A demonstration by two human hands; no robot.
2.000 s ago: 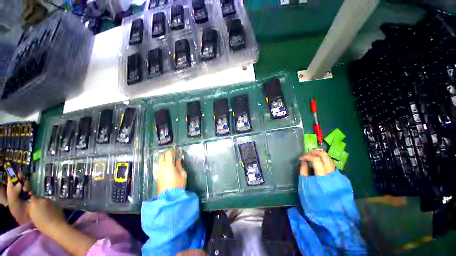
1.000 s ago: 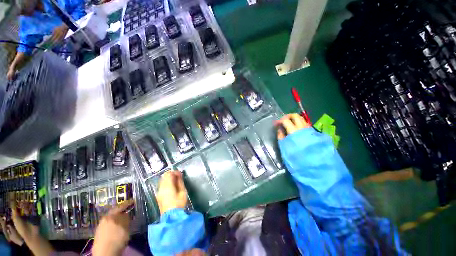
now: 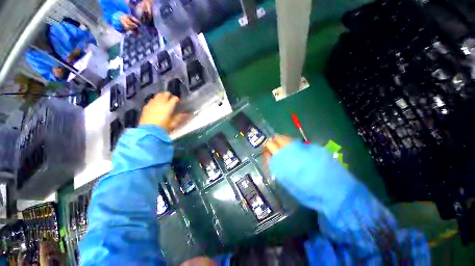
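The near blister tray (image 3: 212,205) lies tilted on the green bench with several phones face down in its back row and one phone back (image 3: 253,197) in its front row. My left hand (image 3: 160,110) reaches over the front row of the upper blister tray (image 3: 207,102), its fingers over the phones there; whether it grips one is hidden. My right hand (image 3: 275,146) is at the right edge of the near tray, beside the rightmost back-row phone (image 3: 249,129); its fingertips are blurred and its hold is unclear. My left sleeve covers part of the near tray.
A red pen (image 3: 299,128) and green tabs (image 3: 335,149) lie right of my right hand. A metal post (image 3: 292,47) stands behind. A black glossy pile (image 3: 406,104) fills the right. Stacked trays (image 3: 52,143) stand left. Workers in blue (image 3: 70,37) are beyond; another person's hand (image 3: 51,253) shows at lower left.
The view has swung round. My left hand has moved from the near tray's front left up to the upper tray. My right hand remains by the near tray's right edge.
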